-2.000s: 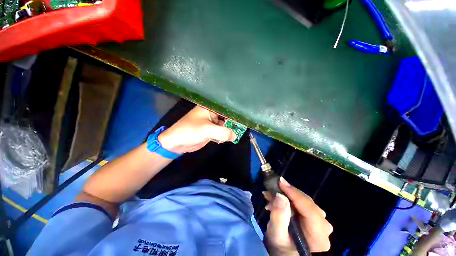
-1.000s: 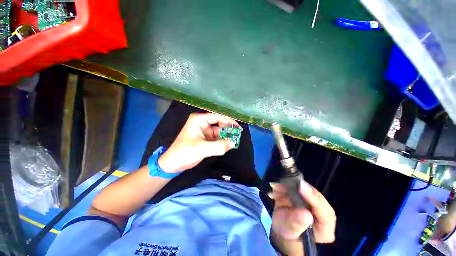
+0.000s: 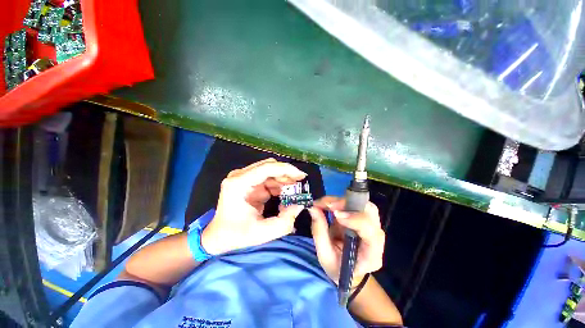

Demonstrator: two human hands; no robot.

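Note:
My left hand [image 3: 250,204] pinches a small green circuit board [image 3: 296,195] between thumb and fingers, in front of the bench's front edge. The board is seen nearly edge-on, with silvery or white parts standing up on its far side. My right hand [image 3: 351,240] holds a soldering iron [image 3: 360,173] by its dark handle, tip pointing up and away over the bench edge, apart from the board. The right fingertips are at the board's lower right corner; whether they touch it I cannot tell.
A red bin [image 3: 122,45] with green boards is at the upper left. A clear plastic hood [image 3: 410,70] covers the upper right, blue items showing through it. The green bench [image 3: 256,70] has a worn front edge. A black holder [image 3: 523,170] is at the right. Bagged plastic [image 3: 64,227] lies low left.
The right hand has moved left to the board, and the iron now points upward. The board has been turned from flat to nearly edge-on. The hood covers more of the view as the head has shifted.

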